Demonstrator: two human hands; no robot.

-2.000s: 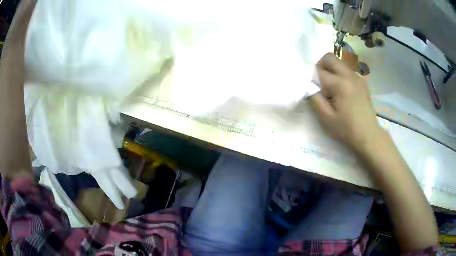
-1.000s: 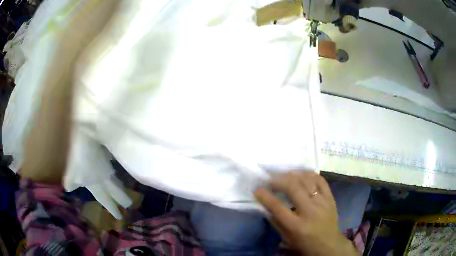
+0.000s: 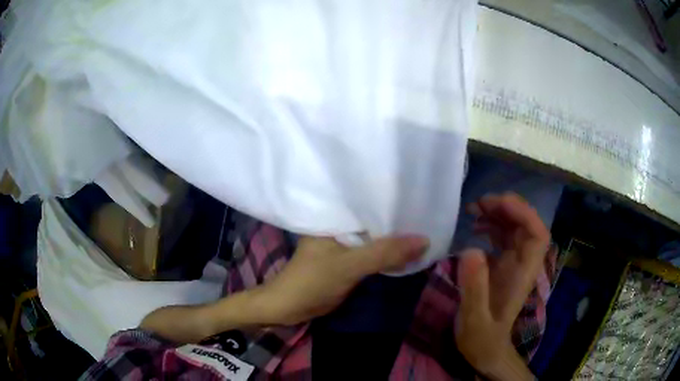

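A large white fabric piece (image 3: 298,111) lies over the pale machine table (image 3: 552,104) and hangs over its front edge towards my lap. My left hand (image 3: 335,271) is at the cloth's lower edge, thumb on top, gripping it near the corner. The straight right side of the cloth runs up the table. My right hand (image 3: 499,275) is just right of the cloth's lower corner, fingers curled and apart, holding nothing visible. The needle area of the sewing machine is out of view.
Printed scale marks (image 3: 552,126) run along the table's front edge. Pink-handled snips (image 3: 652,28) lie at the top right. A yellow-rimmed basket (image 3: 630,327) is at the lower right. More white cloth (image 3: 97,298) hangs at the lower left.
The view has tipped down, so the machine head has left the picture. My left hand has come from the left to grip the cloth's lower edge. My right hand has let go of the cloth.
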